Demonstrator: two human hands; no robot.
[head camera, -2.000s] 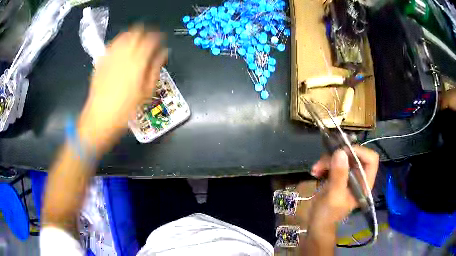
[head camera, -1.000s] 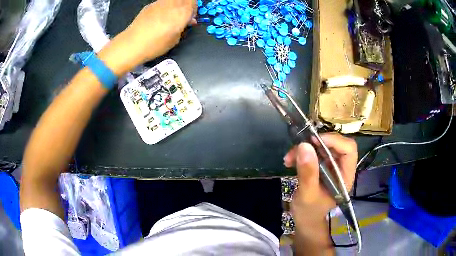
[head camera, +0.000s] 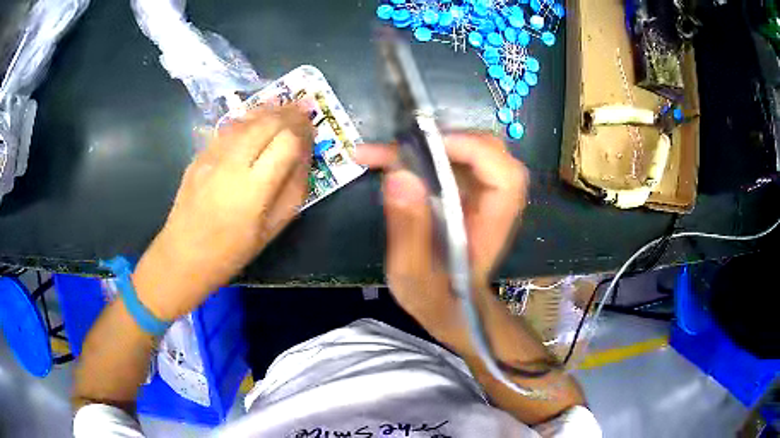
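The white power strip housing (head camera: 349, 168) lies on the dark bench, its open side full of parts. A blue disc component (head camera: 323, 148) shows inside it. My left hand (head camera: 248, 180), with a blue wristband, is over the housing's left part; its fingertips are bent down and hidden, so its hold cannot be told. My right hand (head camera: 453, 205) holds the blurred soldering iron (head camera: 409, 111) with its pale feed tube, tip end pointing up and away. A right fingertip is at the housing's right edge. A pile of blue disc components (head camera: 505, 43) lies beyond.
A cardboard tray (head camera: 590, 184) at right holds cream curved pieces (head camera: 629, 198) and a dark block. A bagged cord (head camera: 192, 60) runs from the housing to the upper left. Another bagged unit (head camera: 17, 137) lies far left. The iron's cable (head camera: 637, 254) trails right. Blue bins stand below the bench.
My left hand has come back from the blue pile to the housing. My right hand has moved left with the iron, beside the housing. A blue disc now shows in the housing.
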